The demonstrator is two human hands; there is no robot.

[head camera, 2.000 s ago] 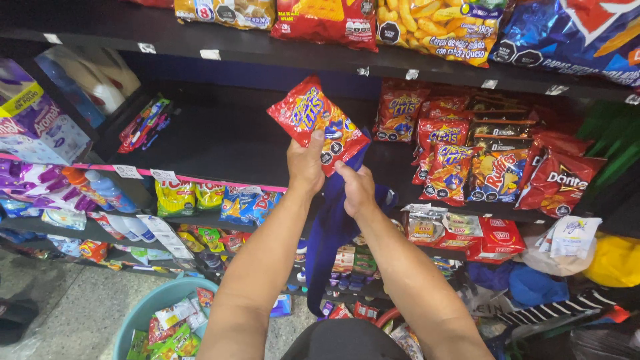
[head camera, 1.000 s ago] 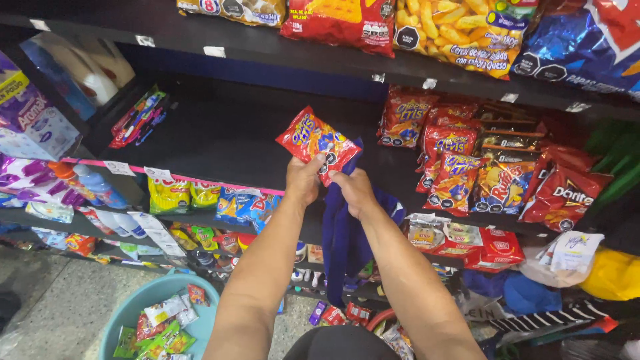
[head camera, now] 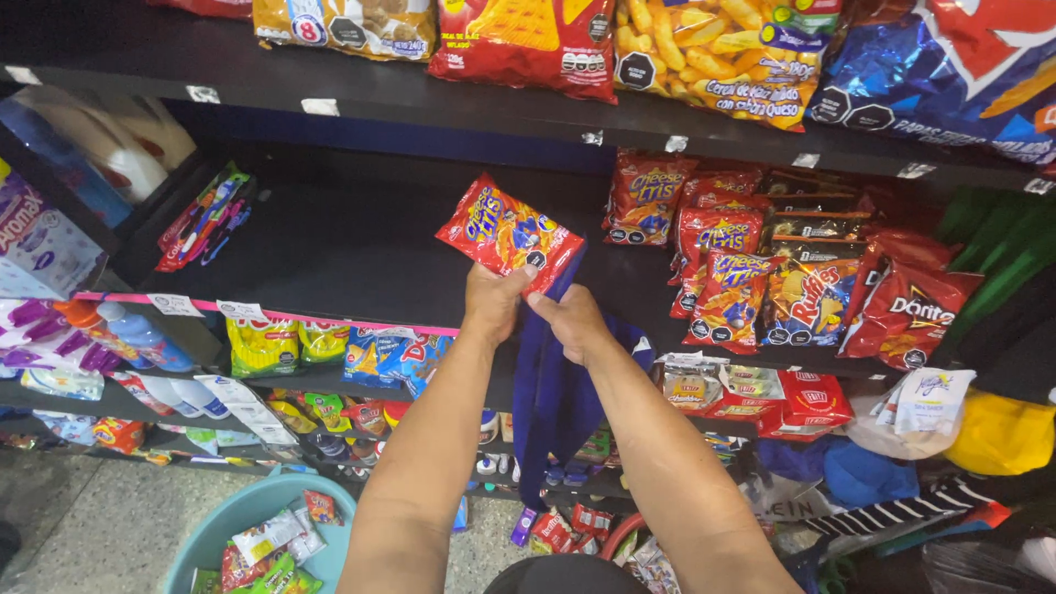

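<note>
A red Cheese Tris snack bag [head camera: 503,227] is held tilted over the middle of a black shelf [head camera: 330,239]. My left hand [head camera: 495,301] pinches its lower edge, thumb on the front. My right hand [head camera: 568,318] is at the bag's lower right corner and also holds a dark blue cloth [head camera: 544,412], which hangs down below the shelf edge. More Cheese Tris bags [head camera: 730,301] stand in rows to the right, beside a Ruffles bag [head camera: 813,293] and a Doritos bag [head camera: 912,313].
Toothbrushes in packs [head camera: 206,219] lie at the shelf's left end. Large snack bags [head camera: 718,58] line the shelf above. Red Fritz boxes [head camera: 813,404] sit lower right. On the floor stand a teal tub [head camera: 198,528] of small packets and a red container [head camera: 623,536].
Both hands stay together at the bag, which they held higher two seconds ago and now hold at a slightly different tilt. The blue cloth still hangs from my right hand.
</note>
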